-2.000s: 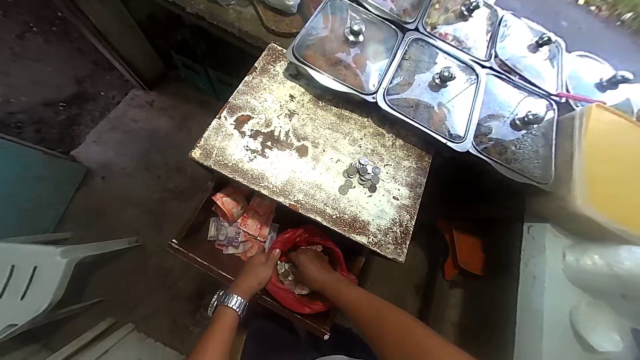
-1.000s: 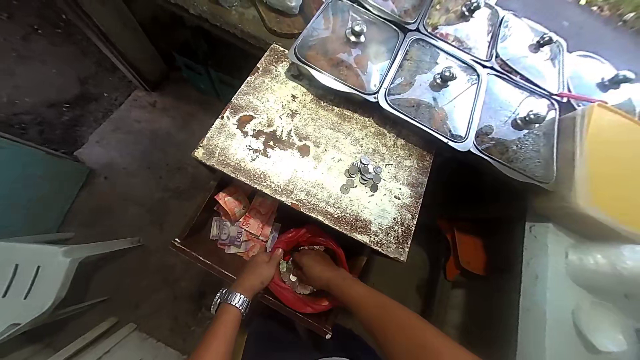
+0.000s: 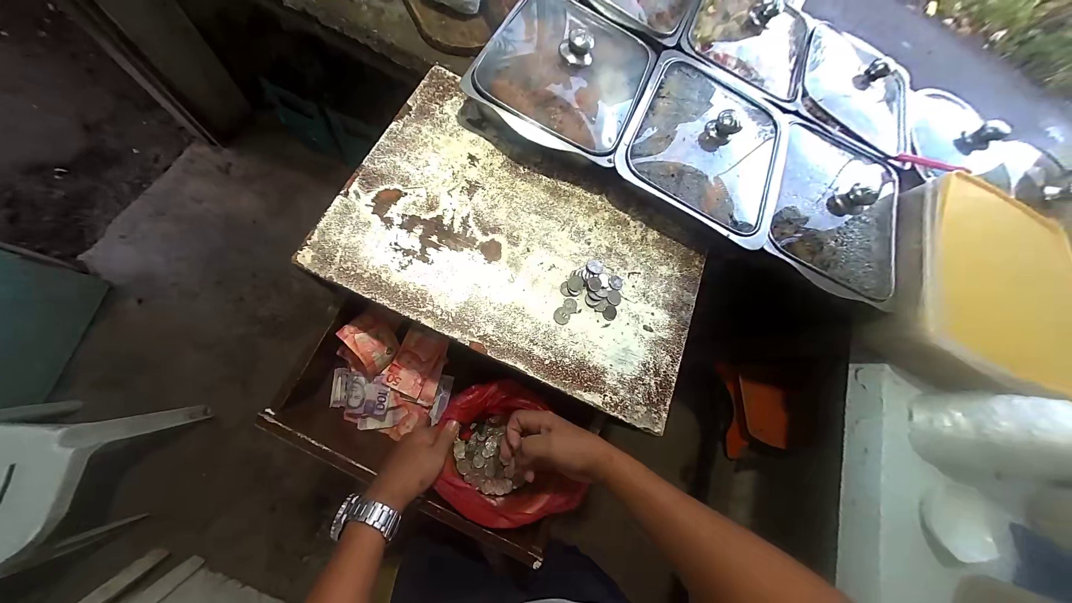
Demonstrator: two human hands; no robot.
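A red plastic bag (image 3: pixel 536 502) with many coins (image 3: pixel 484 456) inside sits in the open wooden drawer (image 3: pixel 310 435). My left hand (image 3: pixel 416 461), with a metal-band watch on its wrist, grips the bag's left rim between thumb and fingers. Over the right side of the coins is my right hand (image 3: pixel 544 444), its fingers curled; whether a coin is between them I cannot tell. Folded banknotes (image 3: pixel 410 368), red and violet, lie in the drawer left of the bag. A loose pile of coins (image 3: pixel 593 289) rests on the worn wooden tabletop (image 3: pixel 502 234) above the drawer.
Metal food trays with glass lids (image 3: pixel 703 142) adjoin the table's far right edge. A yellow-lidded container (image 3: pixel 997 276) stands at the right, above a pale surface with plastic-wrapped items (image 3: pixel 988 435). A white plastic chair (image 3: pixel 50 461) is at the left, an orange object (image 3: pixel 762 410) below the trays.
My right hand has lifted slightly from among the coins in the bag, uncovering more of them. My left hand stays at the bag's rim.
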